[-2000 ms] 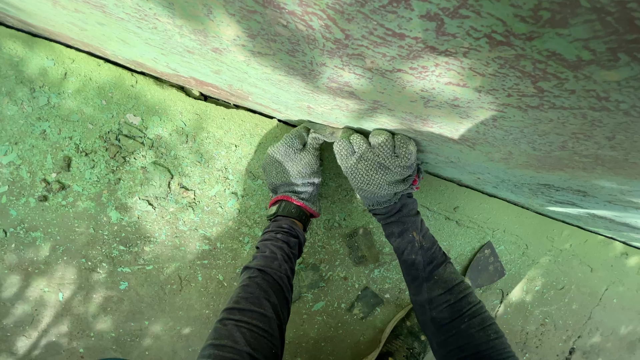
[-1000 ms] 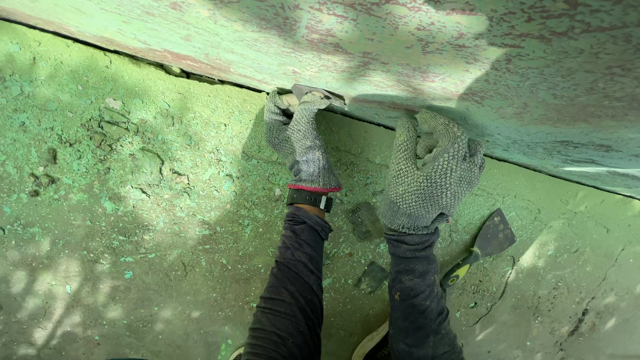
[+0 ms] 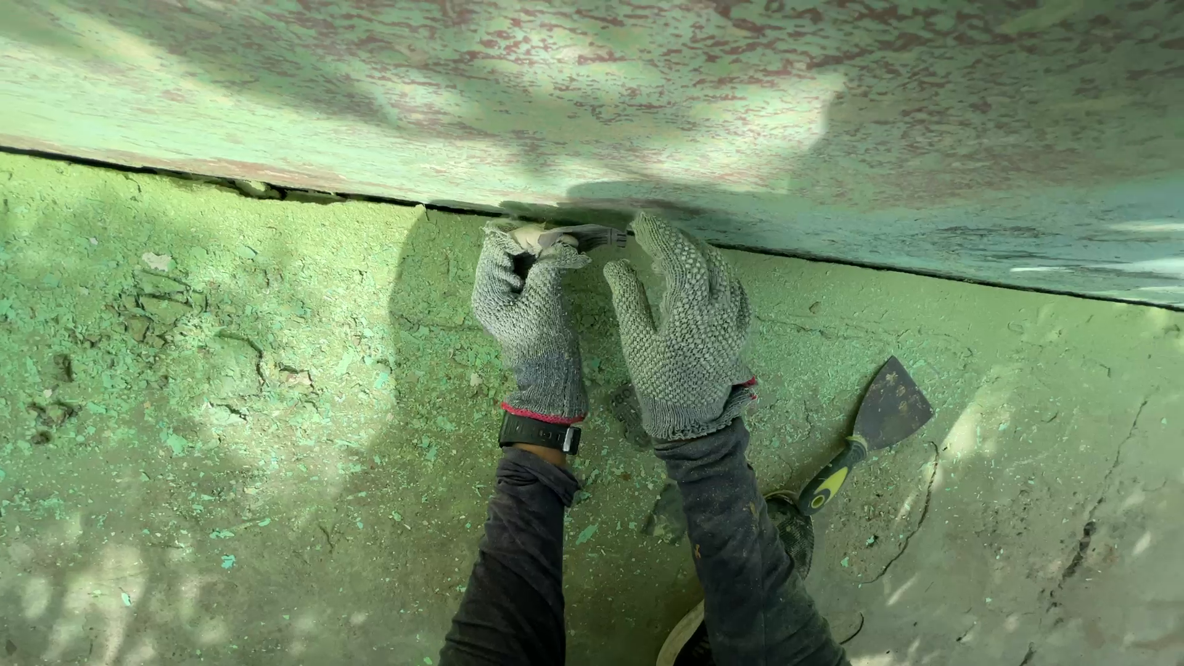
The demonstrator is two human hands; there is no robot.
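Observation:
My left hand [image 3: 536,314], in a grey knitted glove with a red cuff, grips a small greyish object [image 3: 583,237] beside the gap at the wall's foot. The object looks like a strip or thin piece of material; its exact kind is unclear. My right hand [image 3: 689,324], gloved alike, is just right of that object, fingers spread and nothing held in them. A putty knife [image 3: 866,430] with a broad dark blade and a black and yellow-green handle lies on the floor, right of my right forearm.
A wall [image 3: 518,111] with worn green and reddish paint rises along the top. A dark gap [image 3: 370,198] runs where it meets the rough concrete floor [image 3: 222,388], which bears paint flakes, chipped spots and cracks. A shoe [image 3: 791,532] shows beside my right sleeve.
Two seconds ago both hands were together at the wall's foot. My right hand has since drawn away from the left, and its fingers, curled a second ago, are now spread.

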